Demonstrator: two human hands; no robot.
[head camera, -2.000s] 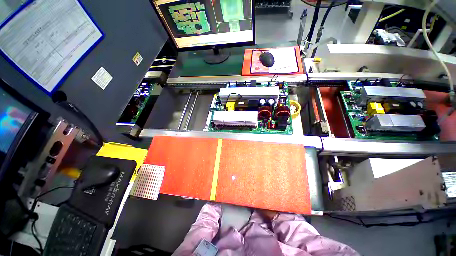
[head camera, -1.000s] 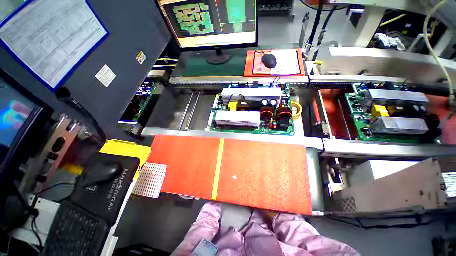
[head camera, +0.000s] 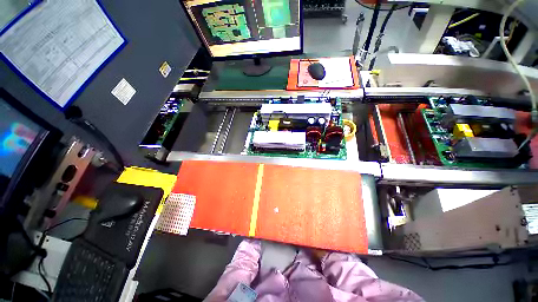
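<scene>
A green power board (head camera: 298, 127) with silver heatsinks and dark reddish coils lies on the conveyor rails (head camera: 271, 159) in the middle. A second power board (head camera: 476, 131) lies on the rails at the right. The orange-red mat (head camera: 307, 203) with a yellow stripe lies in front of the rails. Pink sleeves (head camera: 245, 268) reach up to the mat's front edge from the bottom. Neither of my hands can be made out; the mat's edge hides where the sleeves end.
A monitor (head camera: 251, 26) stands behind the rails beside a mouse (head camera: 317, 71) on a red-edged mat. A keyboard (head camera: 88, 274) and another mouse (head camera: 118, 205) are at lower left. A dark cabinet (head camera: 147, 35) stands left, with a board (head camera: 165, 127) at its opening. A pale hose hangs right.
The right-hand board has moved to the right along the rails, showing more red surface to its left. The middle board and the sleeves stay about where they were.
</scene>
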